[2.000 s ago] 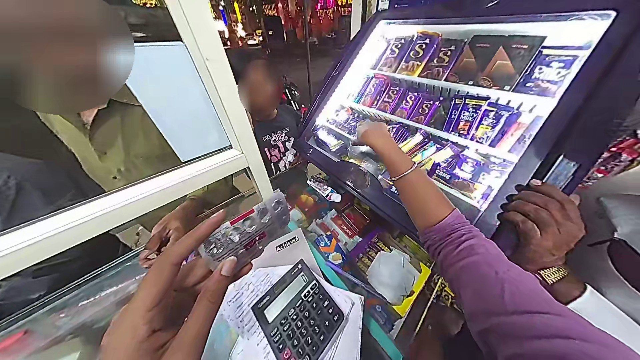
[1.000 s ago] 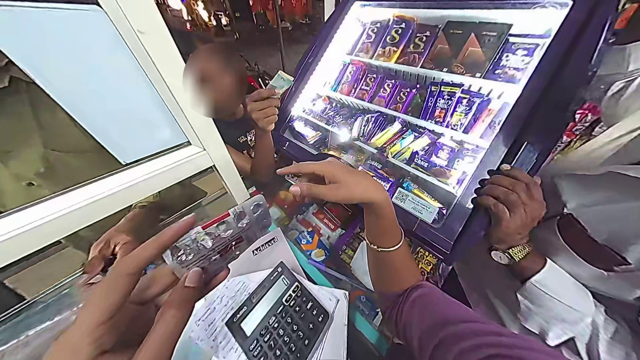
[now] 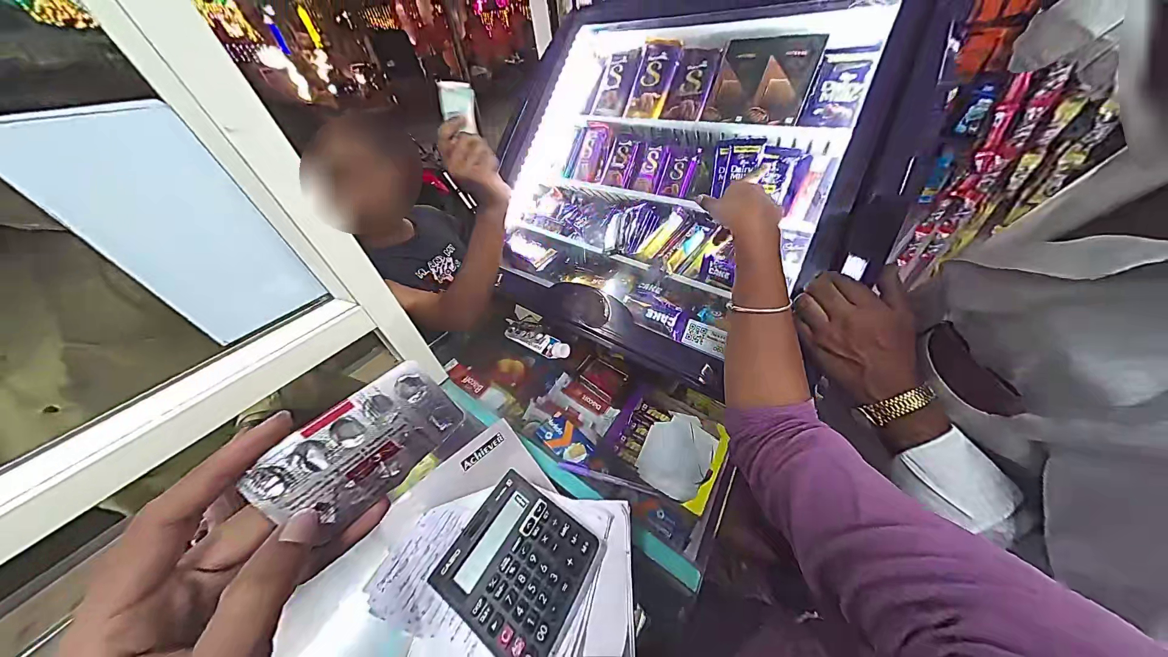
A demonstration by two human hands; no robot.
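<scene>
A silver blister pack (image 3: 356,447) is pinched between the thumb and fingers of my left hand (image 3: 219,538), at the lower left. My right arm, in a purple sleeve with a bangle at the wrist, reaches up to a lit chocolate display case (image 3: 630,333). There my right hand (image 3: 744,212) is in front of the middle shelf, near the blue chocolate bars (image 3: 730,164); whether it touches or holds anything is hidden. Below the blister pack a black calculator (image 3: 516,566) lies on papers (image 3: 411,570).
A person's hand (image 3: 862,338) with a gold watch rests at the case's right edge. Behind the counter, another person's raised hand (image 3: 474,160) holds a folded banknote or paper (image 3: 458,107). A white window frame (image 3: 274,182) stands at left. Packets (image 3: 584,397) and a toothpaste tube (image 3: 537,339) lie before the case.
My right hand has moved from over the counter in front of the case up to the middle shelf. The person behind the counter has raised the folded paper higher.
</scene>
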